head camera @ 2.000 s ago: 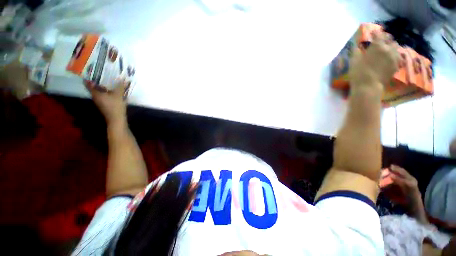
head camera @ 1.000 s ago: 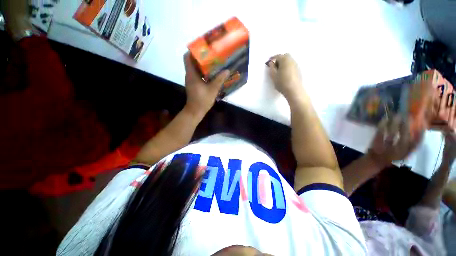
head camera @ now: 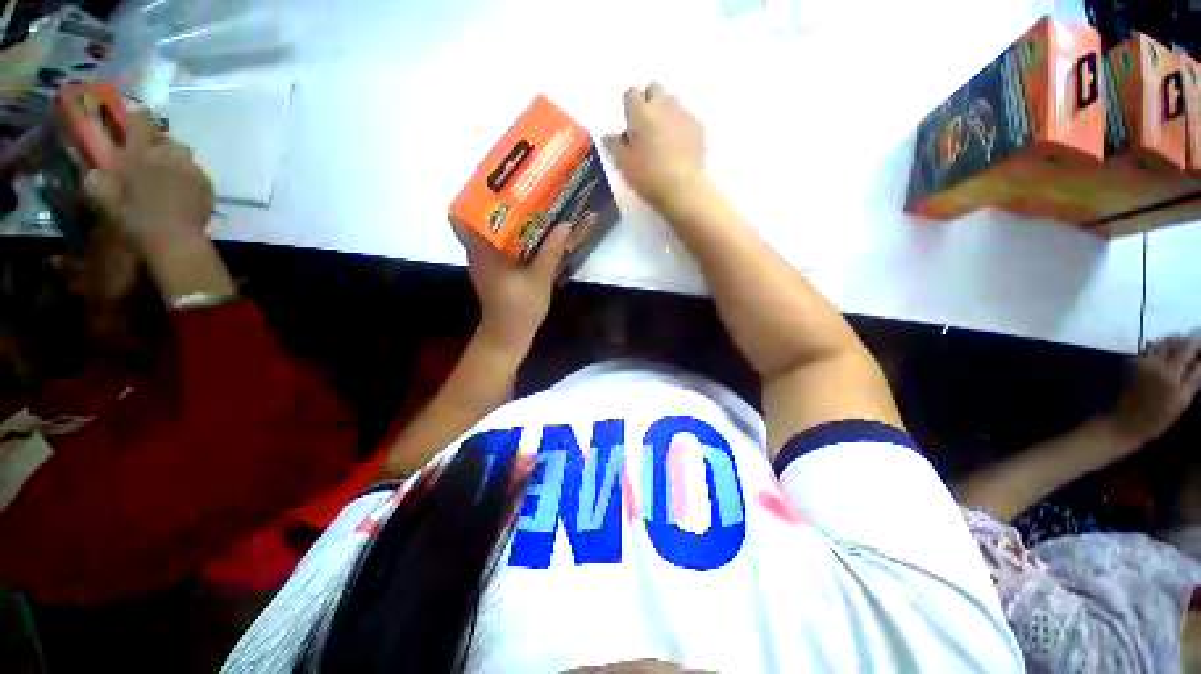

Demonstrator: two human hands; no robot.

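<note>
My left hand [head camera: 520, 281] grips an orange-and-black carton [head camera: 527, 181] from below, at the table's front edge. The carton is tilted, its orange end with a black hang slot facing up. My right hand [head camera: 663, 148] is just right of the carton, above the white table [head camera: 777, 171], not touching the carton. Its fingers are curled together; whether a small piece is between the fingertips cannot be told.
A row of cartons [head camera: 1021, 125] stands at the right, orange ends towards the right. A left neighbour's hand [head camera: 158, 198] holds an orange item beside a white pad [head camera: 231, 138]. A right neighbour's hand [head camera: 1159, 388] is at the table edge.
My left hand has kept hold of the carton, now turned with its slotted end up. My right hand has moved left, closer to it. The white-backed carton at the left has left its place.
</note>
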